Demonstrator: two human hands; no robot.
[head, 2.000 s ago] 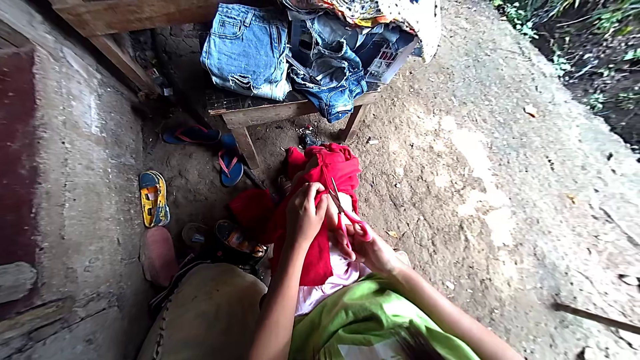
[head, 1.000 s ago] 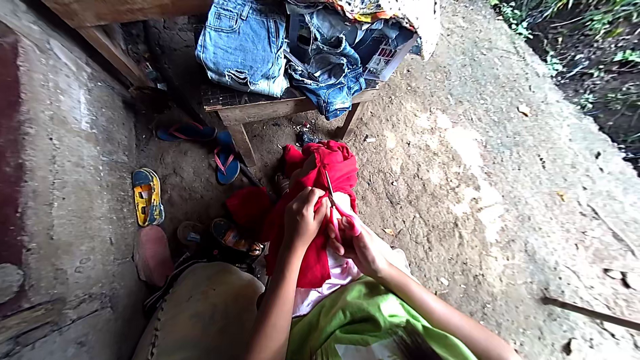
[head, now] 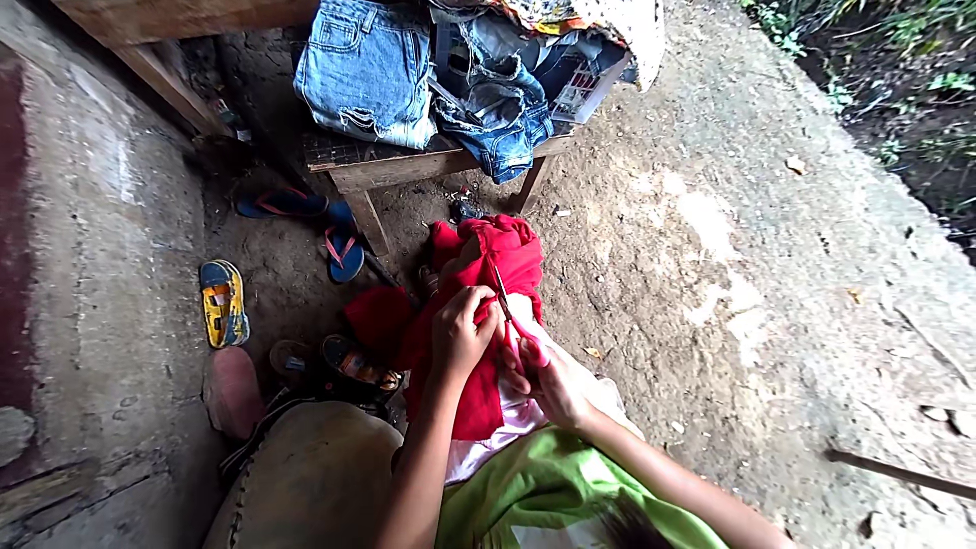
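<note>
Red fabric (head: 480, 404) lies draped over my lap and legs. My left hand (head: 463, 328) pinches an edge of it between thumb and fingers, just left of the scissor blades. Pink-handled scissors (head: 512, 324) are in my right hand (head: 550, 375), their blades pointing up and away at the cloth. The blades look nearly closed. Fingers cover part of the handles, and whether the blade tips are in the cloth cannot be told.
A low wooden bench (head: 404, 169) ahead bears folded denim shorts (head: 366, 72), frayed denim pieces (head: 499, 114) and a plastic basket (head: 587, 91). Flip-flops (head: 345, 252) and a yellow-blue shoe (head: 224, 303) lie at left, near a concrete wall (head: 114, 267). A stick (head: 900, 471) lies at right.
The spread scissors have come nearly closed since the oldest frame. My right hand has drawn in around the handles, while my left hand keeps its pinch on the red fabric.
</note>
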